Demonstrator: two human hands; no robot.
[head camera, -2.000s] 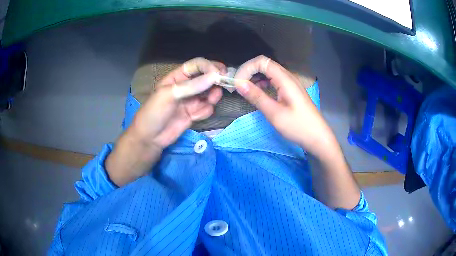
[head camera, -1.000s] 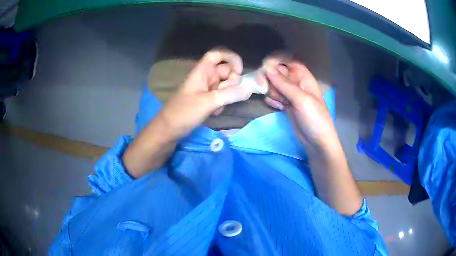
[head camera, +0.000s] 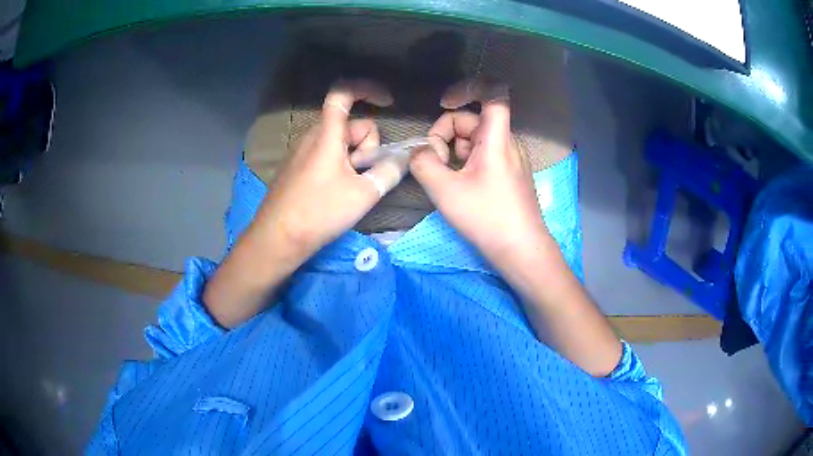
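Observation:
A translucent whitish finger cot (head camera: 406, 145) is stretched between my two hands over my lap. My left hand (head camera: 325, 174) has a whitish cot on its thumb and what looks like a cot ring around its index finger. The stretched cot runs to the fingers of my left hand beside the thumb. My right hand (head camera: 477, 169) pinches the other end of the cot between thumb and a bent finger, with its index finger raised. The exact hold of my left fingers on the cot is partly blurred.
The green bench edge (head camera: 588, 44) curves across the top, with a white dark-rimmed tray (head camera: 704, 25) at top right. A blue stool (head camera: 664, 223) stands on the grey floor to the right, beside another person's blue sleeve (head camera: 784, 276). Brown trousers (head camera: 267, 134) cover my lap.
My hands have turned and shifted, and the cot is now pulled out as a thin strip between them. My index fingers are now raised forward. The view has moved slightly.

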